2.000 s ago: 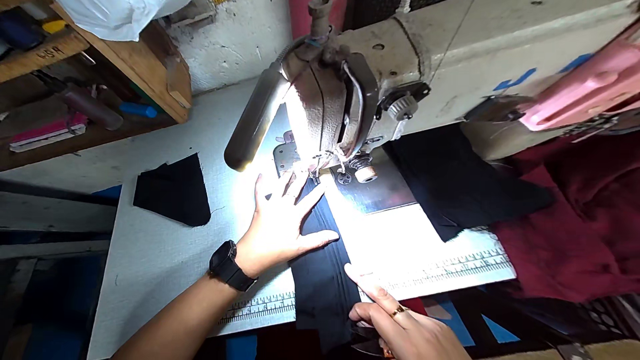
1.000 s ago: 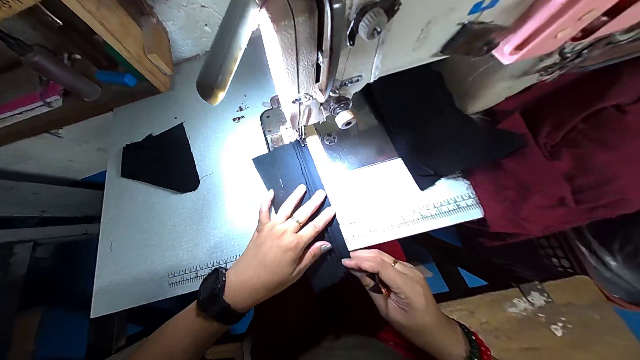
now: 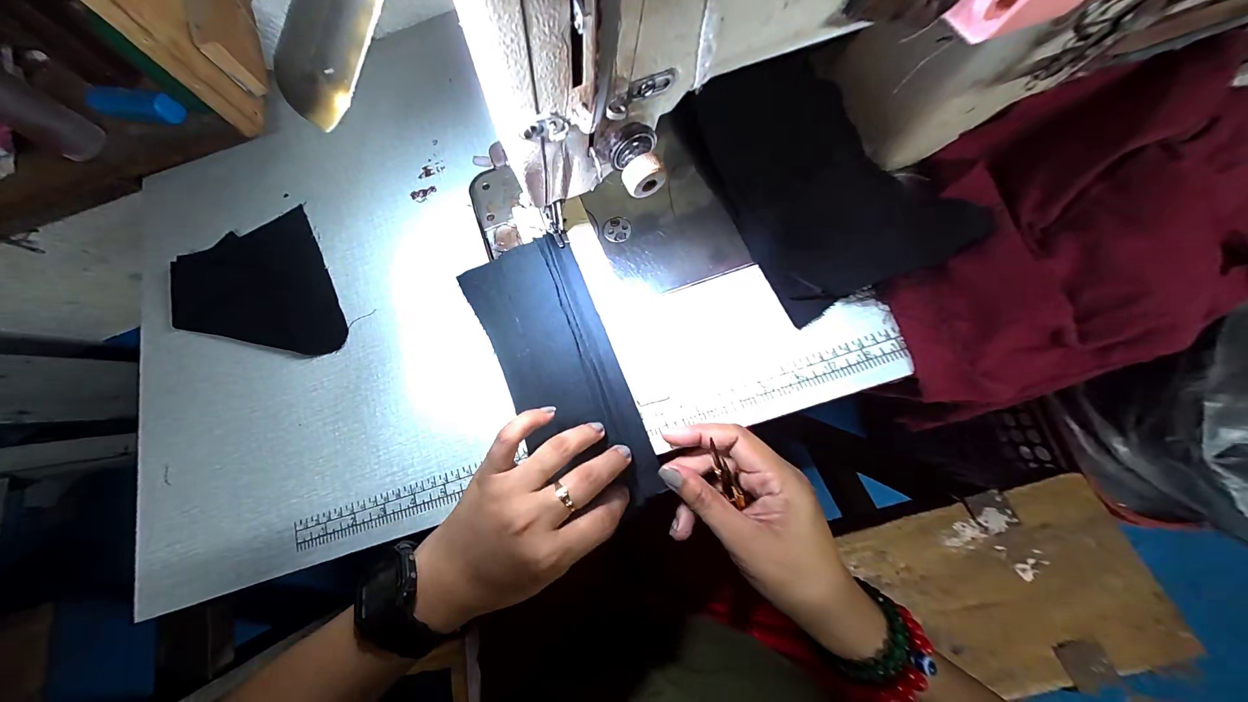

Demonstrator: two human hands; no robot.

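A strip of black fabric [image 3: 556,341] with a long seam lies on the sewing machine's bed, its far end under the presser foot [image 3: 556,229]. My left hand [image 3: 536,497] rests with spread fingers on the strip's near part, pressing it flat. Just right of the strip's near edge, my right hand [image 3: 751,507] is curled around small pointed thread snips [image 3: 724,475], its thumb and forefinger close to the cloth's edge. Whether these two fingers pinch the fabric cannot be told. The strip's near end is partly hidden by my left hand.
One black fabric piece [image 3: 258,288] lies on the table's left side. Another black cloth [image 3: 809,185] and a maroon cloth [image 3: 1072,224] are at the right. A printed ruler scale [image 3: 390,505] runs along the front edge. A wooden shelf [image 3: 185,58] stands at the upper left.
My left hand has moved back from near the presser foot toward the table's front edge, uncovering more of the black strip. The view has shifted closer to the table.
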